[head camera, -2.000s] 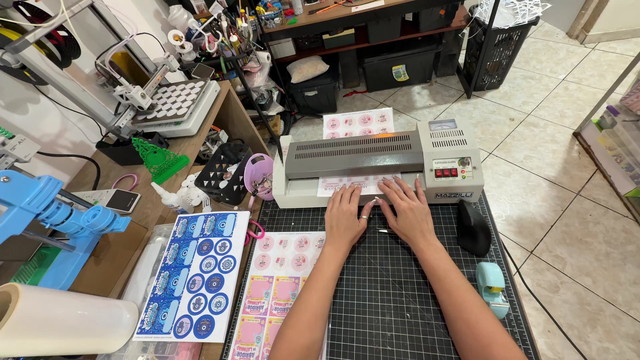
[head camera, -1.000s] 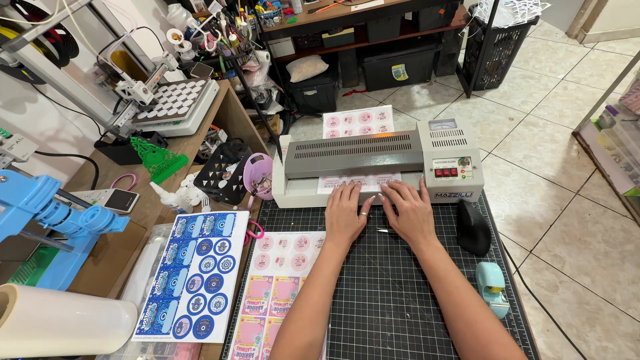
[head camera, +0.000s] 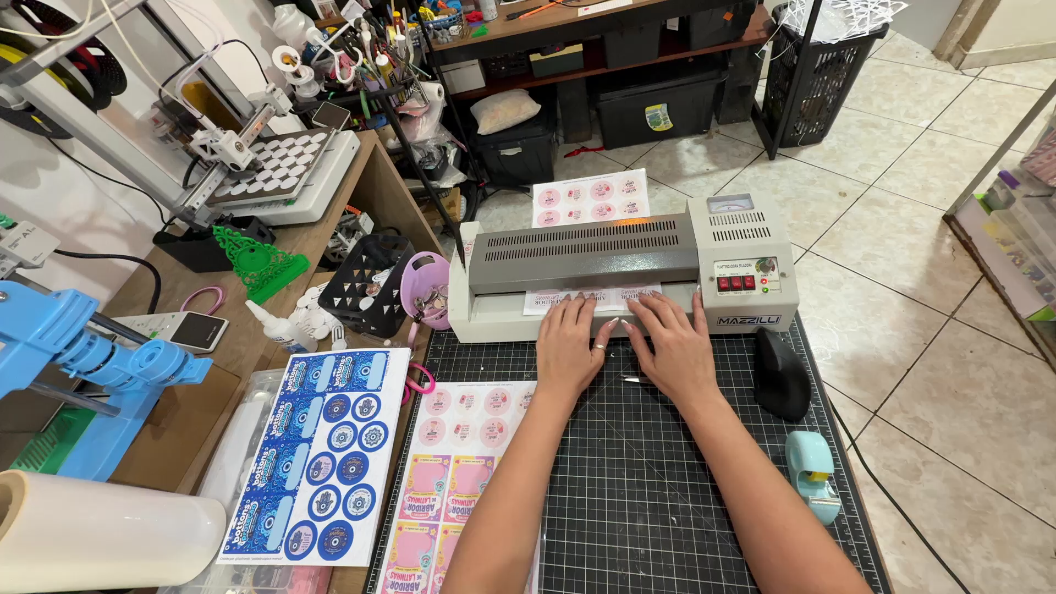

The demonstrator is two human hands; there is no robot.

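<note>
A grey Mazzilli laminator (head camera: 586, 256) stands at the back of a black gridded cutting mat (head camera: 627, 495). A printed sheet (head camera: 540, 302) lies in its front slot, and its far part with pink round designs (head camera: 602, 194) shows behind the machine. My left hand (head camera: 572, 342) rests flat with fingertips on the sheet's near edge. My right hand (head camera: 672, 342) lies beside it, fingers spread on the sheet and the laminator's front edge. Neither hand grasps anything. A small pointed metal item (head camera: 634, 379) lies on the mat between my wrists.
Left are a pink printed sheet (head camera: 445, 487), a blue printed sheet (head camera: 330, 462), pink-handled scissors (head camera: 421, 379), a black basket (head camera: 367, 285) and a large film roll (head camera: 107, 532). Right are a black mouse (head camera: 780, 375) and a mint tape dispenser (head camera: 813, 474). A 3D printer (head camera: 280, 173) stands back left.
The sheet has moved farther into the laminator: less of it shows in front and more behind. My hands stay at the front slot.
</note>
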